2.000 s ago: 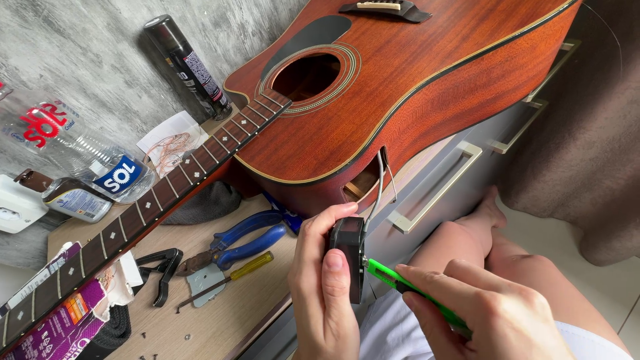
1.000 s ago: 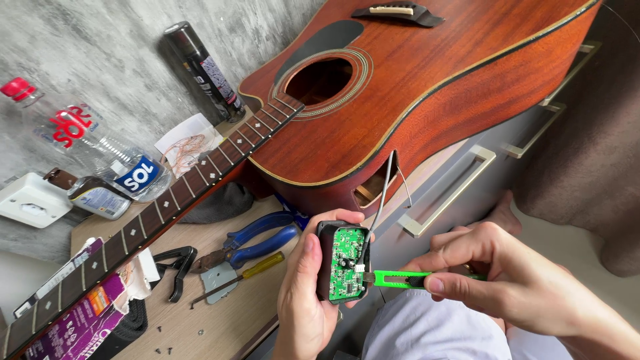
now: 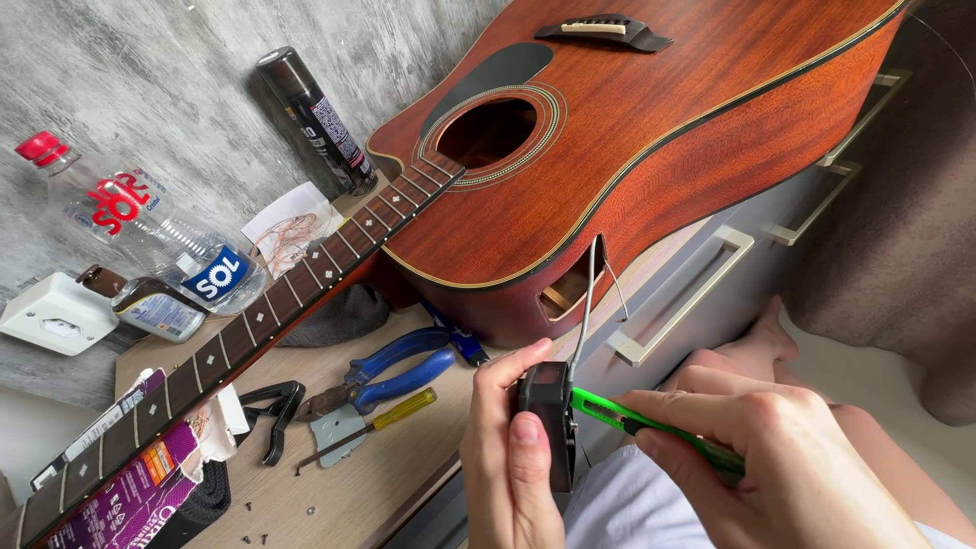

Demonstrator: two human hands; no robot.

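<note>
My left hand (image 3: 507, 457) grips a black plastic preamp housing (image 3: 547, 419), turned edge-on so its circuit board is hidden. My right hand (image 3: 732, 450) holds a green utility knife (image 3: 621, 415), its front end at the housing's right edge; the blade tip cannot be made out. A grey cable (image 3: 585, 313) runs from the housing up into a rectangular cutout (image 3: 568, 293) in the side of an acoustic guitar (image 3: 526, 236). A thinner wire (image 3: 616, 286) also hangs from that cutout. The guitar has no strings over its fretboard (image 3: 293, 293).
Blue-handled pliers (image 3: 400, 366), a yellow-handled screwdriver (image 3: 404, 409), a black capo (image 3: 278, 415) and small screws (image 3: 264, 538) lie on the wooden surface. Plastic bottles (image 3: 152, 221) and a spray can (image 3: 316, 122) stand by the wall. Drawer handles (image 3: 686, 301) project below the guitar.
The housing has turned in my left hand: its green circuit board faced the camera one second ago and is now out of sight. The knife has stayed at its edge.
</note>
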